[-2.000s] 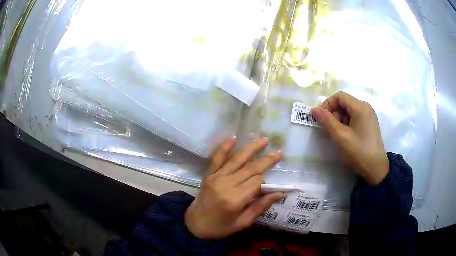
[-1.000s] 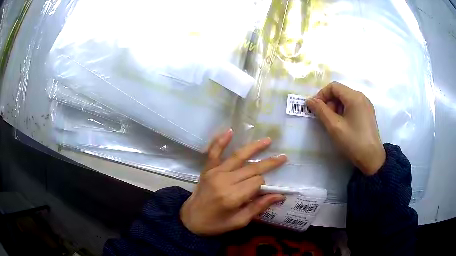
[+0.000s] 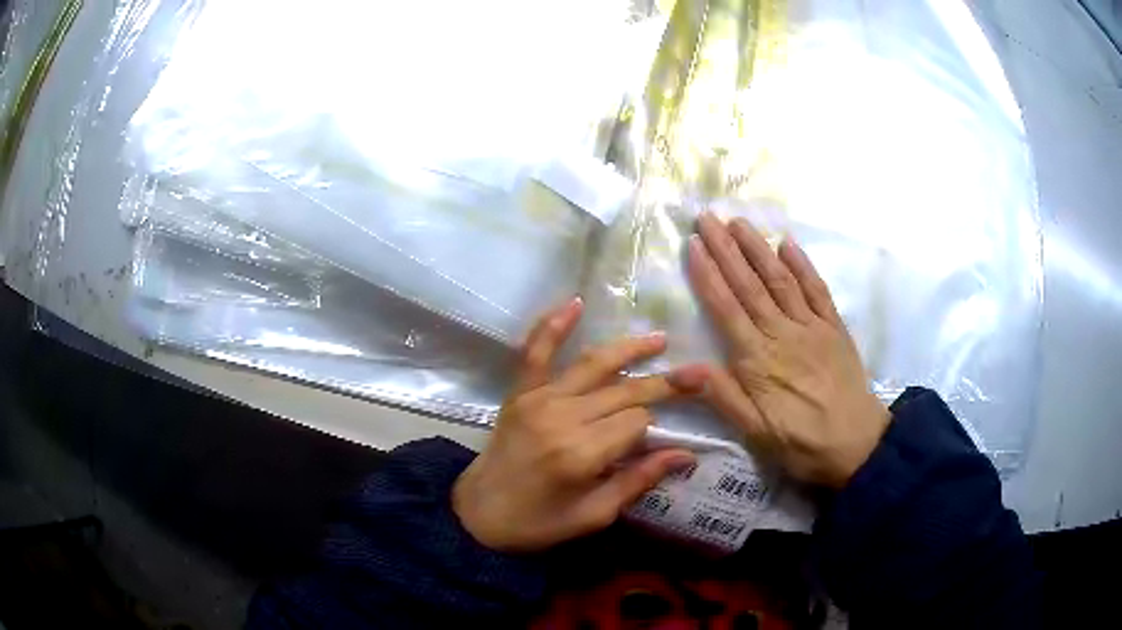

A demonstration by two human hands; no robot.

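A clear plastic bag with yellow print (image 3: pixel 935 326) lies on the right-hand pile, with strong glare on it. My right hand (image 3: pixel 787 369) lies flat on this bag, palm down, fingers extended and holding nothing. The single barcode sticker does not show; the area where it was is under my right hand. My left hand (image 3: pixel 560 437) is at the near edge, fingers spread over the bag. Its thumb and fingers hold the white label sheet (image 3: pixel 724 502), which shows several barcodes and a curled top edge. My right hand and wrist are close beside the sheet.
More clear bags (image 3: pixel 406 265) lie in an overlapping pile on the left, with a plain white rectangle (image 3: pixel 584 187) near the middle. Yellow-edged plastic (image 3: pixel 43 76) is at the far left. The white table's curved near edge (image 3: pixel 308 412) runs below the bags.
My right hand has gone from pinching the barcode sticker to lying flat on the bag, and the sticker is out of sight. My left hand has stayed nearly still with the label sheet.
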